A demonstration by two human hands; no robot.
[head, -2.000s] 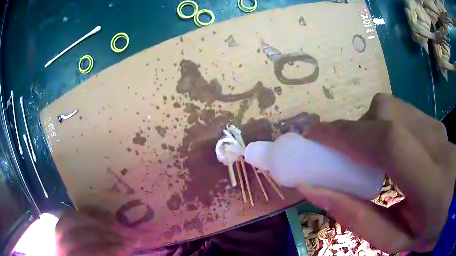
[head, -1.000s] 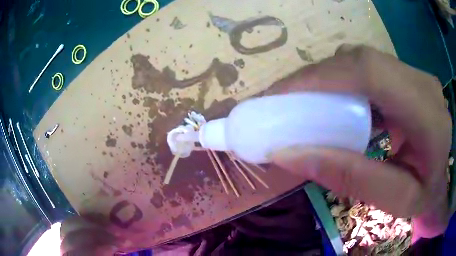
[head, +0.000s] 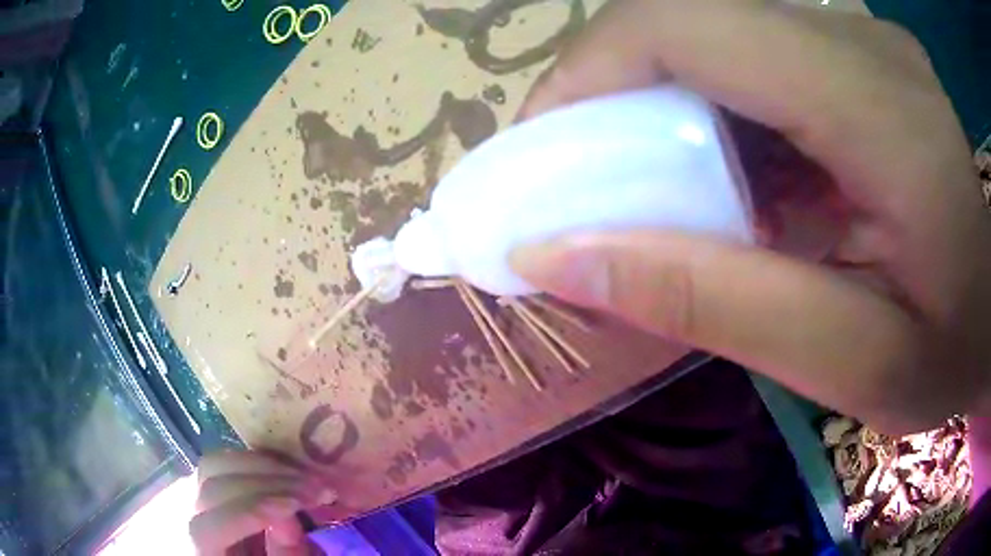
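Observation:
My right hand (head: pixel 761 250) is large in the view and holds the white squeeze bottle (head: pixel 598 179) between thumb and fingers. The bottle lies nearly level, its nozzle pointing left at the small white glue cup (head: pixel 377 269), which it partly hides. Several thin wooden sticks (head: pixel 497 335) fan out from the cup over the stained cardboard mat (head: pixel 234 304). One stick (head: pixel 346 312) points down left. My left hand (head: pixel 255 497) rests at the mat's lower left edge, fingers bent and slightly blurred; I cannot tell if it holds anything.
Yellow-green rings (head: pixel 210 130) and a cotton swab (head: pixel 159 163) lie on the green table (head: pixel 98 109). More thin white sticks (head: pixel 139 328) lie at the left. A small shiny item (head: pixel 178 279) sits on the mat's left corner. A tray of tan pieces (head: pixel 902 478) stands lower right. Glare shows lower left.
The view has shifted. The bottle in my right hand has come closer to the camera and is tilted more, nozzle still at the cup. My left hand shows more clearly at the mat's edge.

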